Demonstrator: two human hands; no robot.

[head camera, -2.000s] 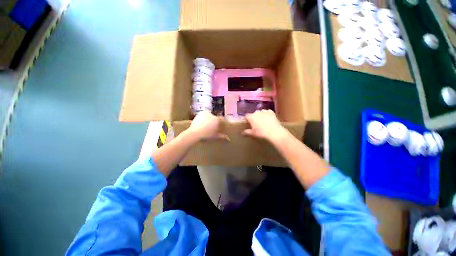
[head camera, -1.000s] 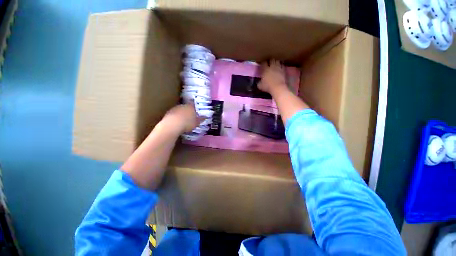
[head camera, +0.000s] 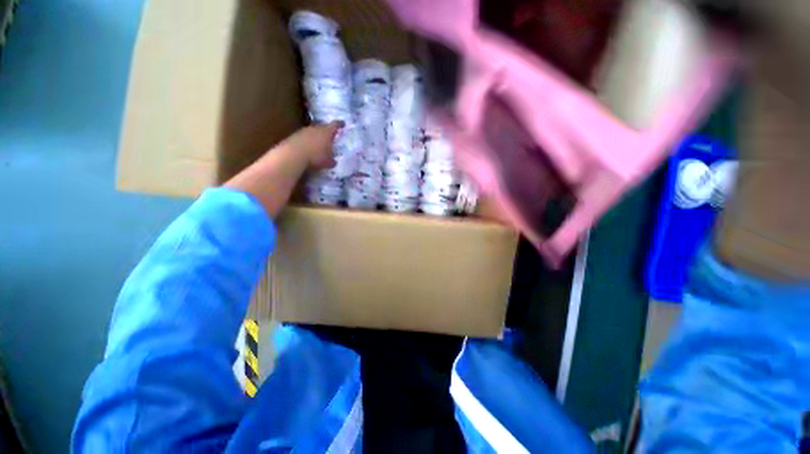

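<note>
The large brown carton (head camera: 391, 270) is open in front of me, with several bagged rows of white plastic rings (head camera: 404, 142) side by side inside. My left hand (head camera: 321, 144) is inside at the left, closed against the leftmost row of rings (head camera: 325, 78), which leans and bends; its fingertips are partly hidden. The pink divider (head camera: 613, 146), with dark windows, is raised and tilted over the carton's right side, blurred by motion. My right hand (head camera: 733, 22) is blurred and cut off at the upper right, at the divider's raised end; its fingers are not clear.
A blue tray (head camera: 671, 230) with white printed covers (head camera: 699, 182) lies on the green bench (head camera: 608, 332) at the right. A carton flap (head camera: 173, 97) sticks out left over the blue-green floor (head camera: 53, 266). Yellow-black tape (head camera: 251, 355) shows below the carton.
The pink divider has come up out of the carton toward the right, uncovering more ring rows. My right arm has swung up and right. My left hand stays at the left row, which leans more.
</note>
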